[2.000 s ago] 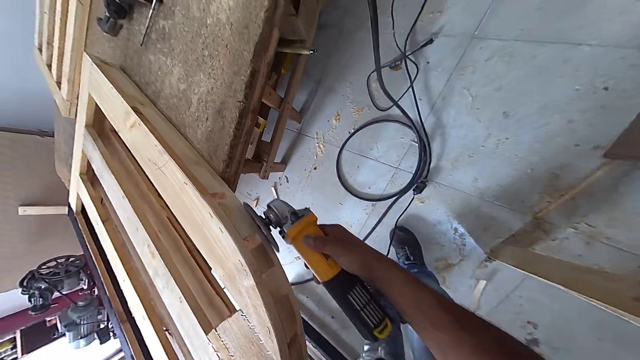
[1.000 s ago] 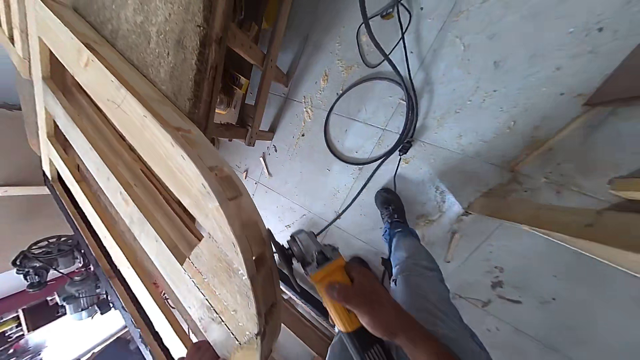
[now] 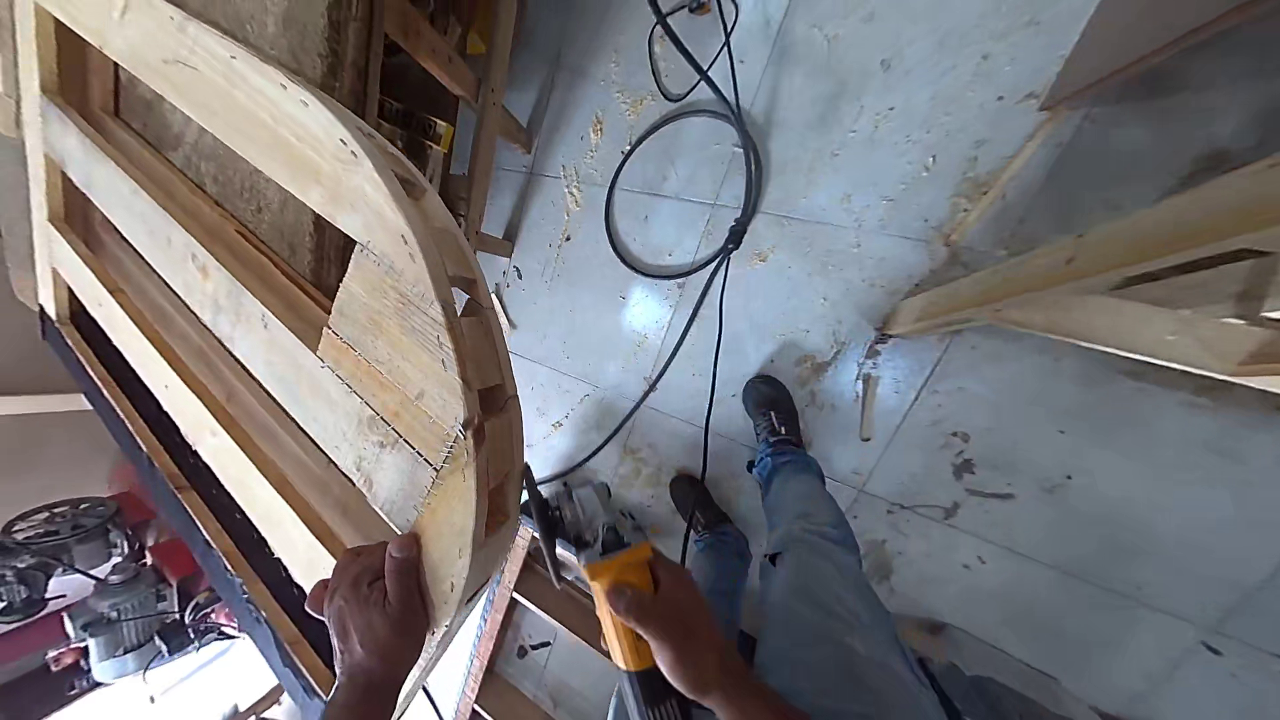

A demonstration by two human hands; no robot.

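Observation:
A curved wooden frame (image 3: 300, 160) with slats and a rounded end fills the left of the view. My left hand (image 3: 378, 612) grips the lower edge of this frame near its rounded end. My right hand (image 3: 675, 625) is closed round the yellow body of an angle grinder (image 3: 622, 580), at the lower centre. The grinder's disc (image 3: 542, 525) stands edge-on at the outer curved side of the frame; whether it touches the wood I cannot tell. Rows of staples show on the wooden panel (image 3: 390, 350) set in the frame.
A black power cable (image 3: 758, 180) lies looped on the tiled floor (image 3: 840, 130), among wood shavings. Another wooden frame (image 3: 1100, 250) stands at the right. A wooden stand (image 3: 492, 130) is beyond the workpiece. A motor (image 3: 125, 610) sits at the lower left.
My left hand has come further into view on the frame, from the bottom edge. My right hand with the grinder has moved along the curve towards its lower end. The view has shifted.

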